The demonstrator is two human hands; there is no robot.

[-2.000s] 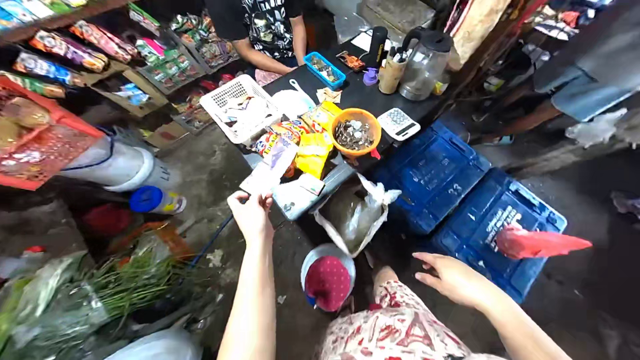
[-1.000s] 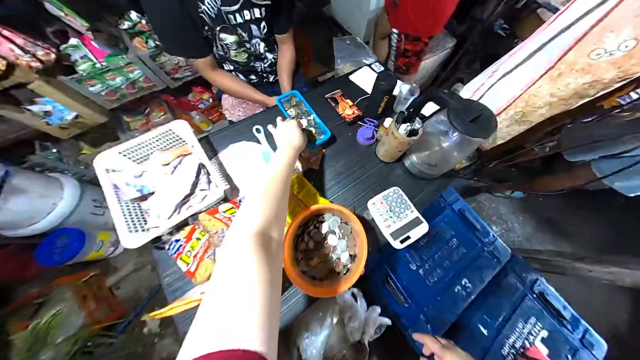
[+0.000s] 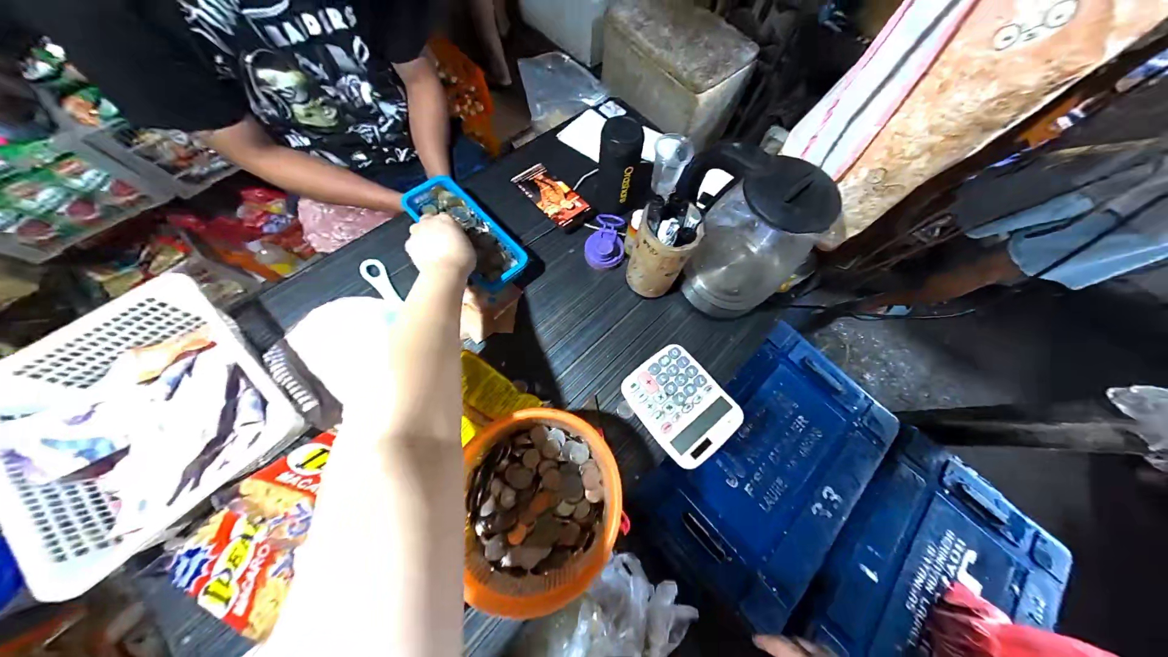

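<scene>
My left hand (image 3: 441,246) reaches into a blue plastic tray (image 3: 497,235) of coins at the table's far side; its fingertips are hidden, so its grip does not show. Another person's hand is at that tray's left edge. Nearer me, an orange plastic bowl (image 3: 607,474) holds many coins, right of my forearm. Banknotes (image 3: 182,411) lie in a white plastic basket (image 3: 292,415) at the left. A white calculator (image 3: 683,406) rests right of the bowl. Only fingers of my right hand (image 3: 792,646) show at the bottom edge, near blue plastic crates (image 3: 776,474).
A glass jug (image 3: 753,237) with a black lid, a cup of utensils (image 3: 662,251) and a black bottle (image 3: 620,164) stand at the table's right. Snack packs (image 3: 255,538) lie beside the basket. A clear plastic bag (image 3: 630,607) sits below the bowl, a red item (image 3: 1004,630) over the crates.
My left hand, which held a pale paper two seconds ago, has moved forward to the blue tray. The other person's arm has come to the tray's edge. The view has moved closer to the table.
</scene>
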